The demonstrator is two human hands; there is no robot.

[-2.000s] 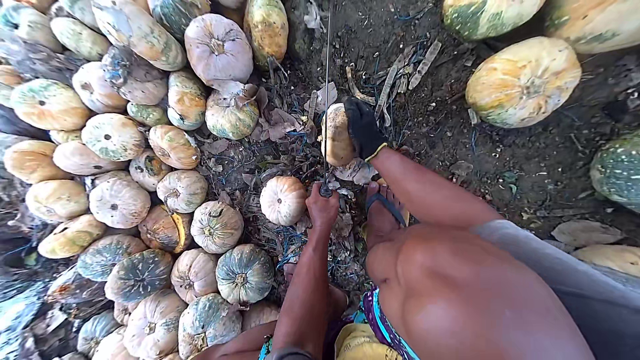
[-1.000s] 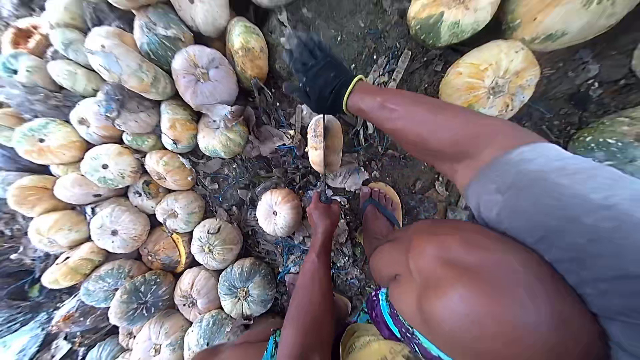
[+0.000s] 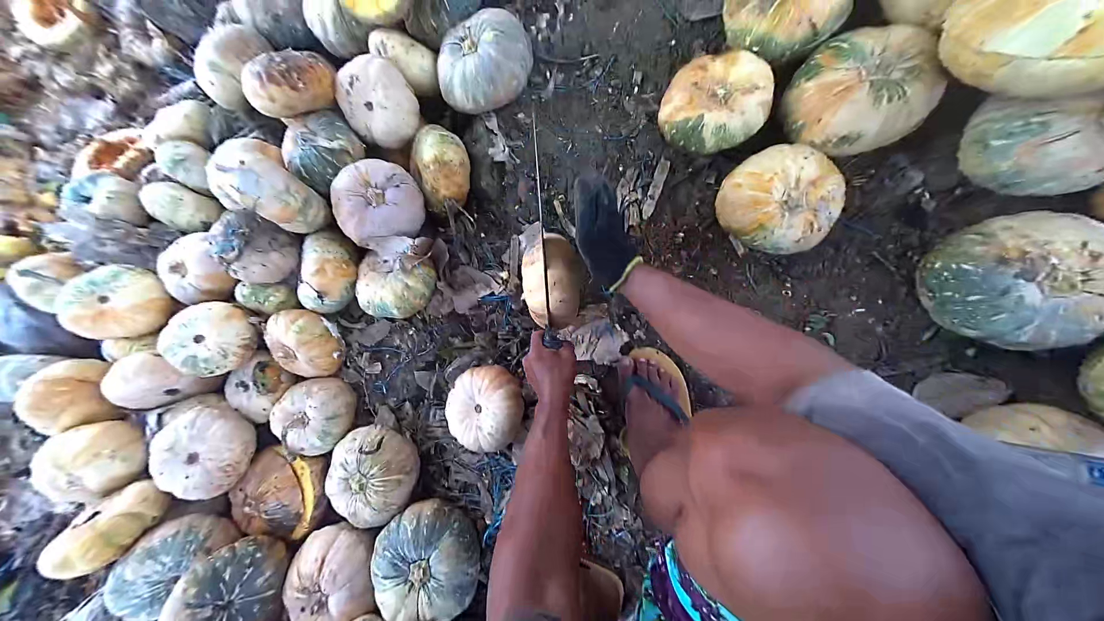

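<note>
My bare left hand (image 3: 550, 366) grips the dark handle of a long-bladed knife (image 3: 541, 194). Its thin blade, seen nearly edge-on, passes over a small tan pumpkin (image 3: 565, 280) on the ground; whether it has cut in cannot be told. Just right of that pumpkin is my right hand (image 3: 604, 228) in a dark glove with a yellow cuff, slightly blurred, its fingers extended and holding nothing. Nearer to me, left of my left forearm, a round pale-orange pumpkin (image 3: 485, 409) lies on dry leaves.
A dense pile of pumpkins (image 3: 203, 338) covers the left side, one with an orange gash (image 3: 304, 496). Larger pumpkins (image 3: 780, 198) lie at the upper right. Dry leaves and blue strands litter the soil. My sandaled foot (image 3: 655, 397) is close to the knife handle.
My gloved right hand was against the tan pumpkin, then swung up and left beyond it, and is now back at its right side. My left hand has kept hold of the knife.
</note>
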